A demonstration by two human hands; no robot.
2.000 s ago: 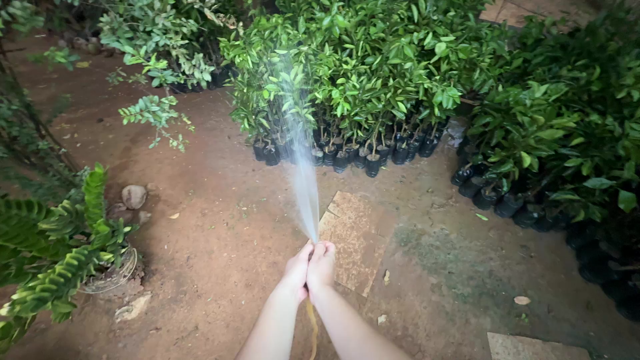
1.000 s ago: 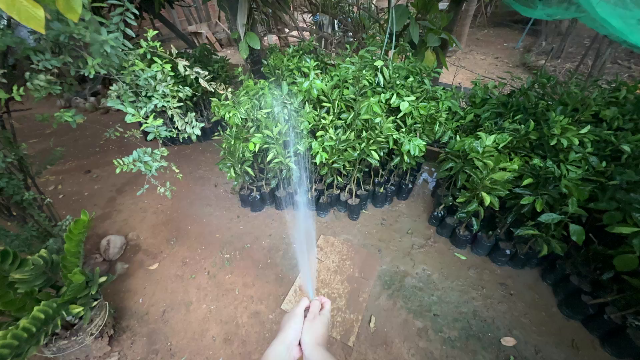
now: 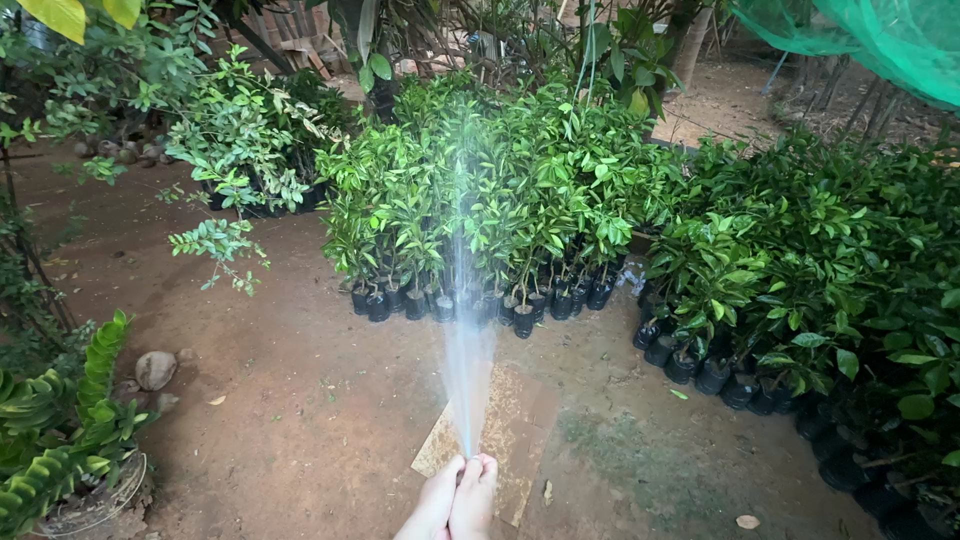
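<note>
My left hand (image 3: 435, 499) and my right hand (image 3: 474, 495) are pressed together at the bottom centre, closed around the end of a hose that their fingers hide. From the fingertips a fanned jet of water (image 3: 466, 360) shoots forward. It passes over the bare ground toward leafy saplings (image 3: 525, 180) standing close together in black nursery bags (image 3: 523, 319). A flat, worn board (image 3: 510, 427) lies on the soil just beyond my hands.
More bagged saplings (image 3: 750, 277) line the right side. A potted plant with thick fronds (image 3: 82, 442) stands at lower left, near a round stone or husk (image 3: 155, 370). Green netting (image 3: 862, 45) hangs at upper right; shrubs (image 3: 247, 142) stand at back left.
The view has tilted up since the first frame, bringing the netting and background trunks into sight. My hands stay together with water spraying out; the forearms seen earlier now lie mostly below the frame.
</note>
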